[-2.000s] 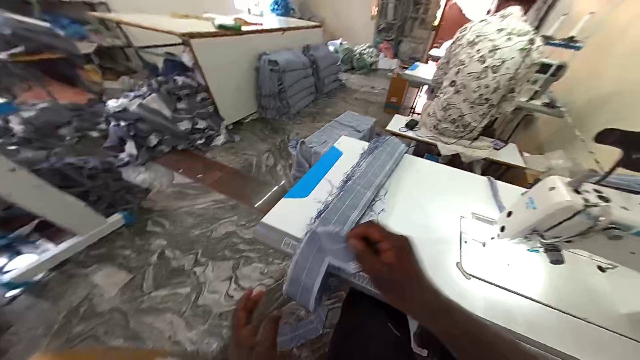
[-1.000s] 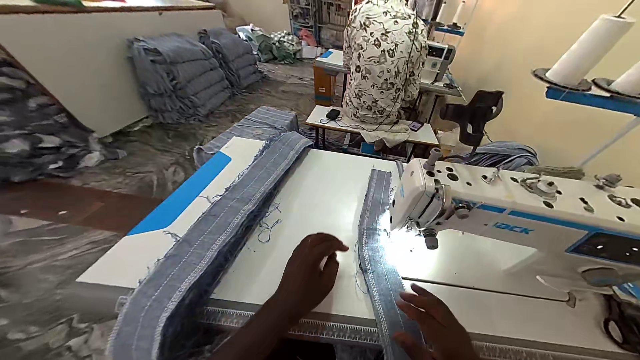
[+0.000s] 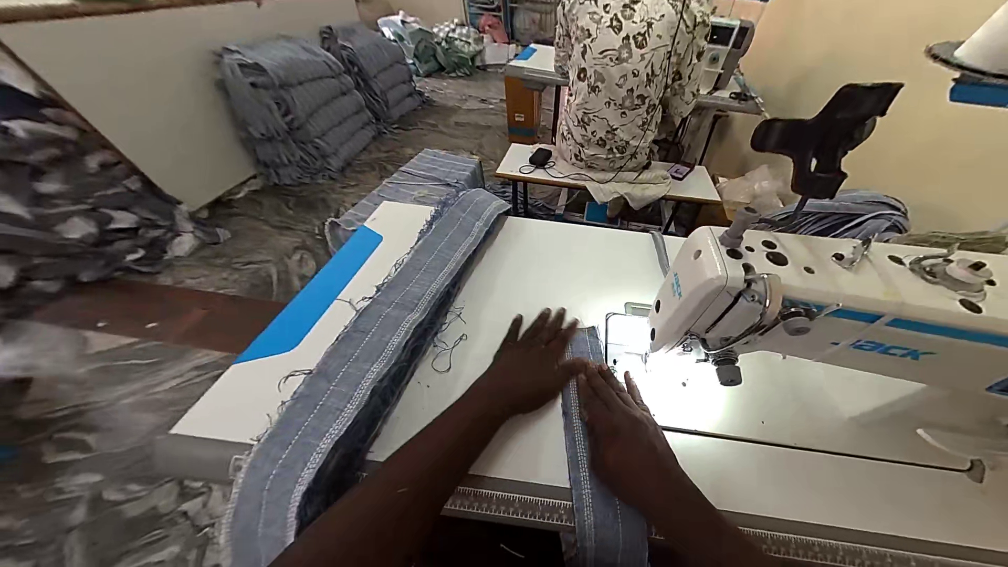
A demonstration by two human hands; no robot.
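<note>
A stitched blue-grey fabric strip [image 3: 587, 465] runs from beside the sewing machine's needle area over the front edge of the white table [image 3: 528, 276]. My left hand [image 3: 535, 362] lies spread at the strip's far end, its thumb side on the fabric. Against the strip's right side my right hand [image 3: 622, 417] rests flat, fingertips touching near my left thumb. Whether either hand grips the cloth is hard to tell. The white Jack sewing machine [image 3: 835, 315] stands to the right, its lamp lit. A stack of similar strips [image 3: 370, 339] with frayed edges lies along the table's left part.
Beyond the table a person in a patterned shirt [image 3: 622, 79] sits on a white bench [image 3: 685, 185]. Bundles of folded fabric [image 3: 299, 102] stand at the back left, with a heap of cloth [image 3: 71, 181] nearer. A black machine part or chair piece [image 3: 823, 142] rises behind the machine.
Both hands have come together at the strip beside the needle area; one second ago they were apart. The strip's far end now lies nearer the front edge. The view has turned right since the first frame.
</note>
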